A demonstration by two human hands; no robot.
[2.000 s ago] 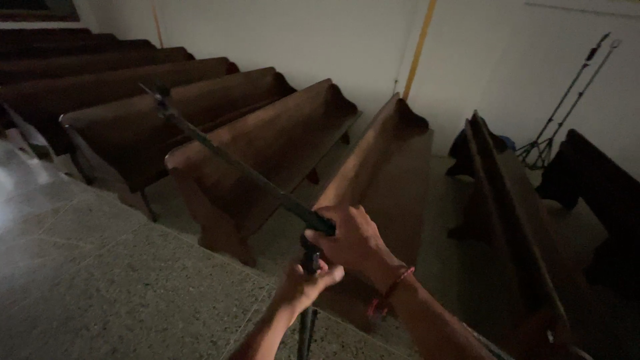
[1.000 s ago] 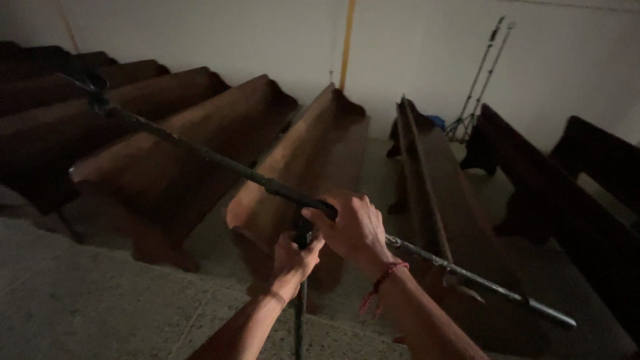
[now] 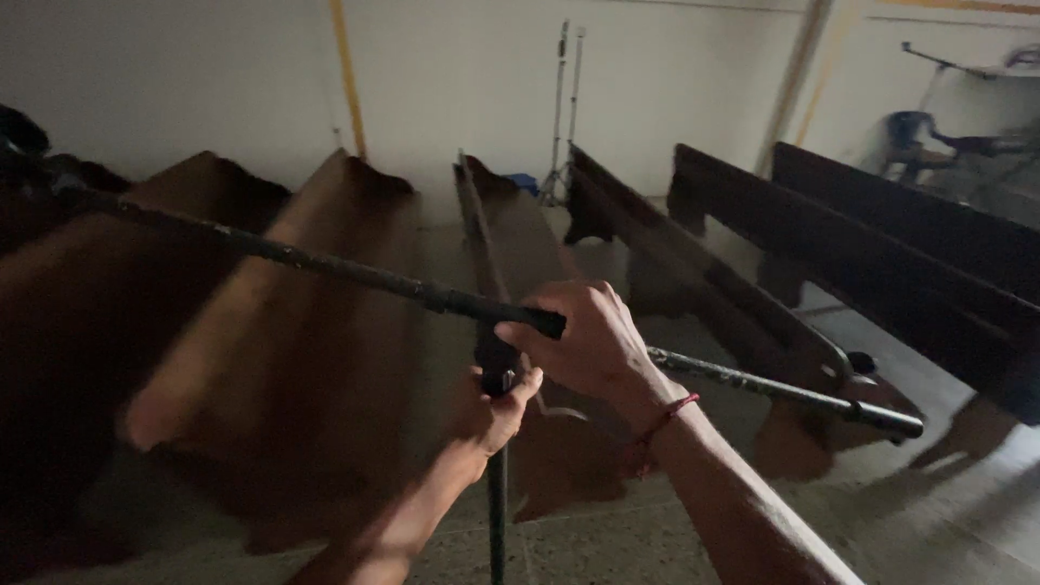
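Observation:
A long dark metal pole (image 3: 349,268) with worn paint slants from the upper left down to the right, and its lower right part (image 3: 747,382) shows past my wrist. My right hand (image 3: 581,341) grips it near the middle, where a dark tube end sticks out between thumb and fingers. Below, my left hand (image 3: 504,410) is closed around a black clamp or knob (image 3: 497,378) at the top of an upright dark pole (image 3: 497,512). The foot of that upright is out of view. A red cord bracelet (image 3: 662,422) is on my right wrist.
Rows of wooden pews (image 3: 244,325) fill the space ahead on both sides. Two thin stands (image 3: 561,122) lean near the wall beside a blue object (image 3: 522,183). A blue plastic chair (image 3: 910,134) is at the far right. Speckled floor (image 3: 617,536) lies below.
The view has swung to the right, bringing more pews and the chair into sight. Both hands keep their hold. The pole's right-hand part, out of sight at first, now shows past my right wrist.

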